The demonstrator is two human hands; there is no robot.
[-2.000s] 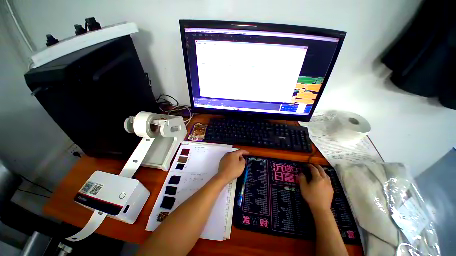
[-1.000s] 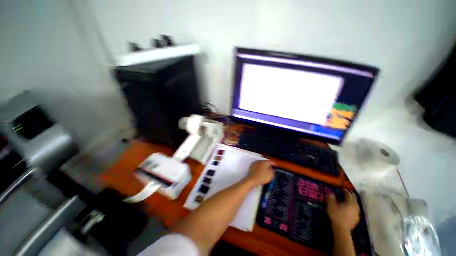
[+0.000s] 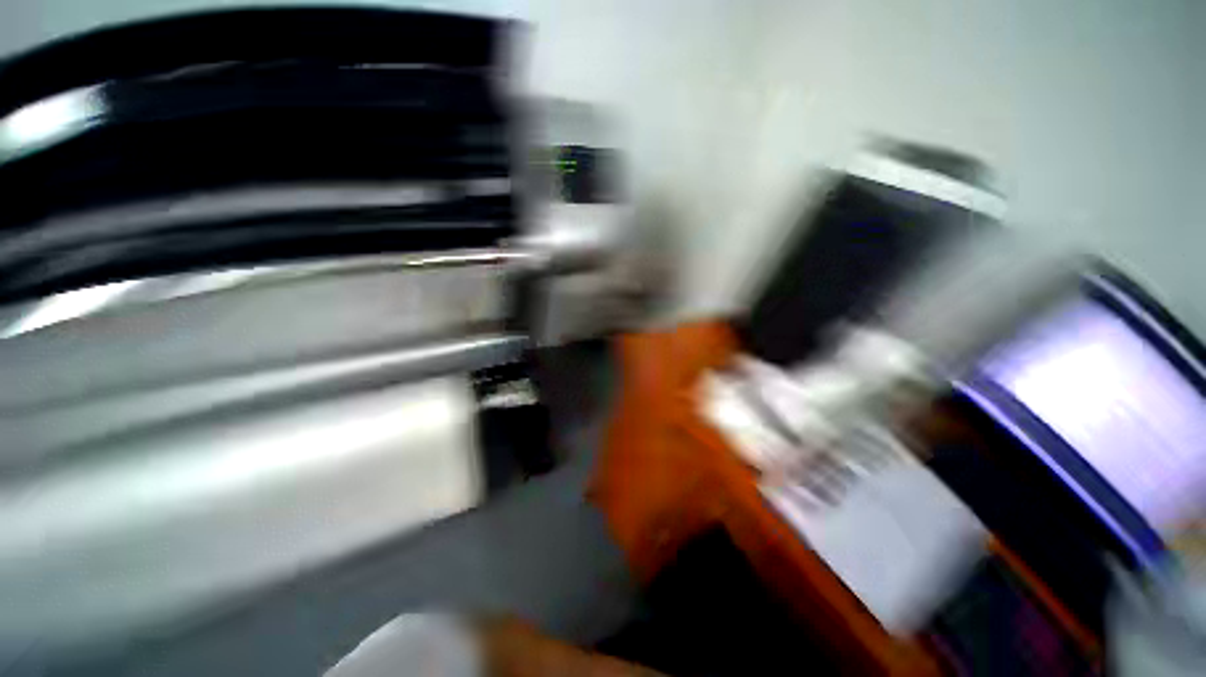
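The picture is strongly blurred. The monitor [image 3: 1104, 384] shows a bright white window at the right edge. The white swatch sheets [image 3: 899, 542] lie on the desk at the lower right, with the dark mouse pad [image 3: 999, 628] beside them. A white sleeve and part of my left forearm show at the bottom edge; my left hand is not visible. My right hand is out of the picture. The mouse cannot be made out.
The wide black and silver plotter [image 3: 265, 146] fills the left, with white paper [image 3: 238, 463] below it and a lit control panel [image 3: 578, 172]. The orange-brown desk [image 3: 655, 410] holds a blurred white label printer [image 3: 741, 410]. A black case [image 3: 846, 265] stands behind.
The view has swung left, bringing the plotter in and moving the desk and monitor to the right. Both hands, earlier on the sheets' edge and at the mouse pad, have left the picture.
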